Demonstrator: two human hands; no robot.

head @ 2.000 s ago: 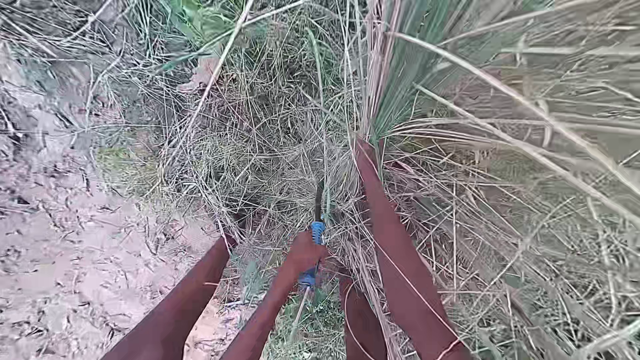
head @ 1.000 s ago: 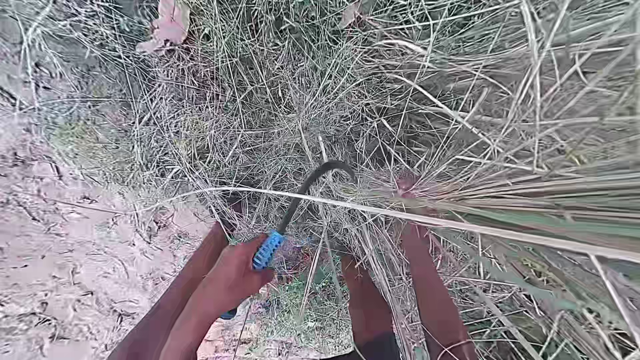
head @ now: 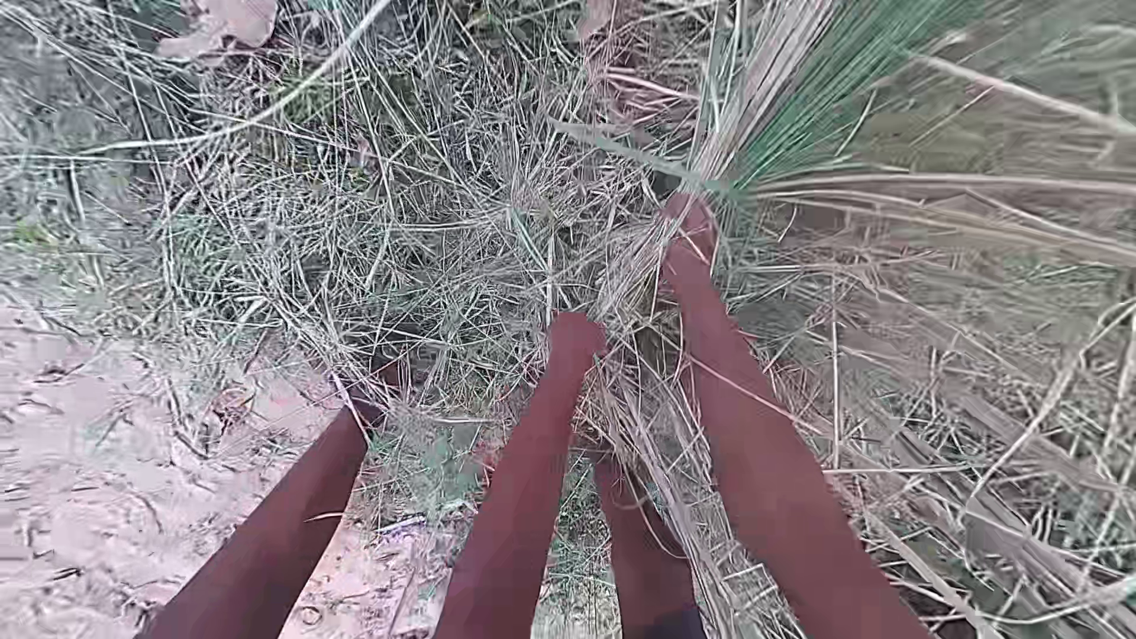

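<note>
My right hand (head: pixel 690 226) is closed around the lower part of a tall bunch of grass (head: pixel 763 98), whose green and dry stems fan out toward the top right. Lower and to the left of it, my left hand (head: pixel 577 335) is bent down among dry stalks by the base of the clump. Its fingers are hidden, and no sickle shows in this view. Dry stems (head: pixel 639 426) hang down between my two forearms.
Matted dry grass (head: pixel 426 222) covers the ground ahead. Bare pale soil (head: pixel 80 479) lies at the lower left. My lower legs (head: pixel 275 524) stand either side of my left forearm. A dry brown leaf (head: pixel 235 22) lies at the top left; long loose stalks (head: pixel 1003 515) spread at the right.
A second ago my left hand held a blue-handled sickle in sight; now that hand is in by the stalks and the sickle is out of sight. The grass bunch has swung from the right toward the top.
</note>
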